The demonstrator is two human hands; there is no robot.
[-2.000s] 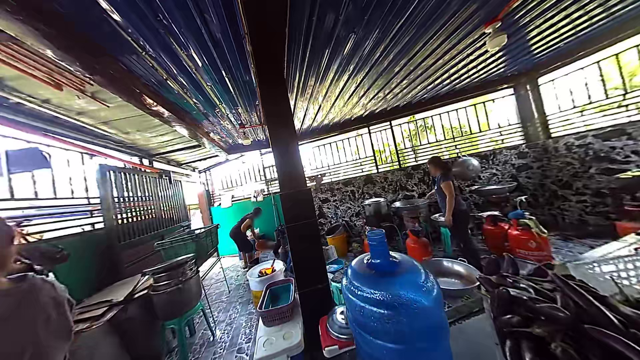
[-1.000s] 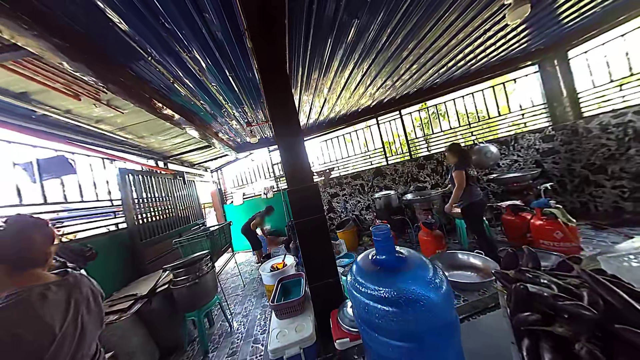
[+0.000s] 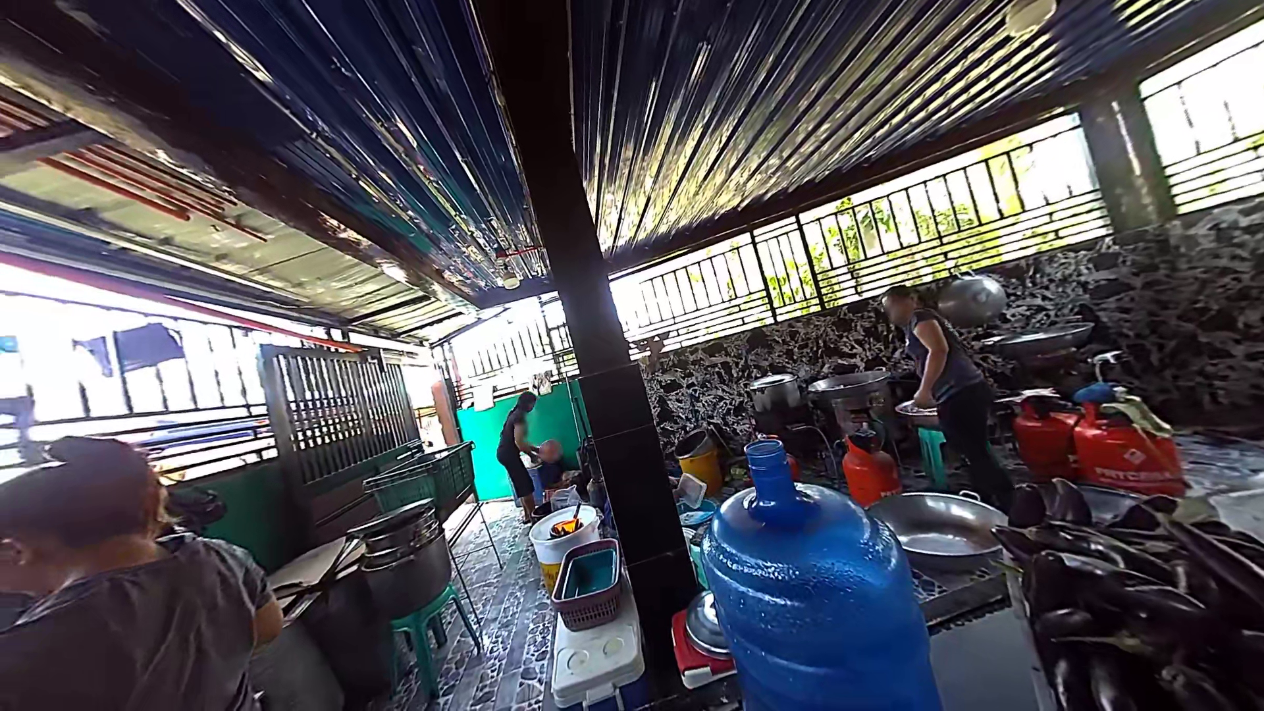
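Note:
Neither my left hand nor my right hand shows in the head view, so what they hold or touch is hidden. Nearest to me stands a large blue plastic water jug, upright at the bottom centre. A heap of eggplants lies at the right edge. Behind the jug is a wide metal wok. A red kitchen scale with a round metal pan sits left of the jug, close to the dark pillar.
A person is close on the left. Another person stands by pots and red gas cylinders; a third is farther back. A white cooler bears a plastic basket. Stacked pots rest on a green stool.
The view has turned left, bringing more of the near person on the left into sight. The person by the gas cylinders now leans forward over a basin.

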